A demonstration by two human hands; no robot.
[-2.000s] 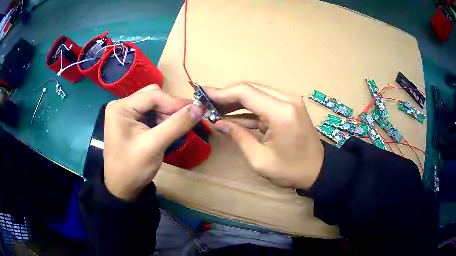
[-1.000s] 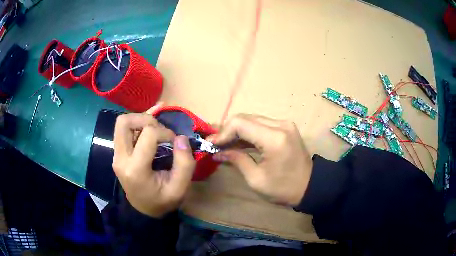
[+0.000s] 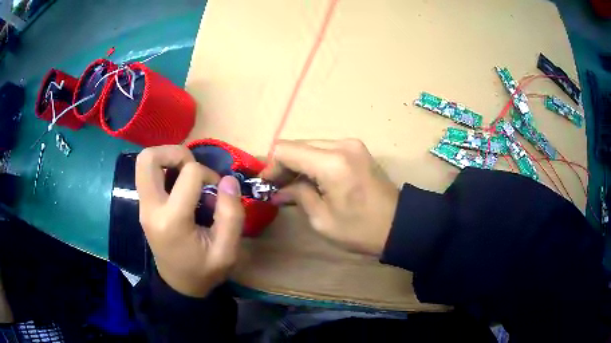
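Note:
A red fabric-covered speaker housing [image 3: 258, 218] lies under my hands, its dark end facing up and left. My right hand [image 3: 328, 194] pinches a small circuit board [image 3: 260, 188] with silver parts at the housing's side. The red wire [image 3: 305, 72] runs from there up across the board. My left hand [image 3: 194, 214] is at the housing's dark end, thumb and fingers pinched by a thin pale wire [image 3: 210, 190] close to the circuit board. The fingers hide most of the wire and the dark opening.
Three red speaker housings [image 3: 157, 110] with white wires stand at the upper left. Several green circuit boards [image 3: 447, 109] with red wires and a black strip [image 3: 558, 77] lie on the right of the tan work board [image 3: 375, 47]. A glossy black phone [image 3: 127, 221] lies left of my left hand.
The circuit board has moved from above the housing down to its side. My left hand has shifted from the board's end to the wire. The red wire now slants to the upper right.

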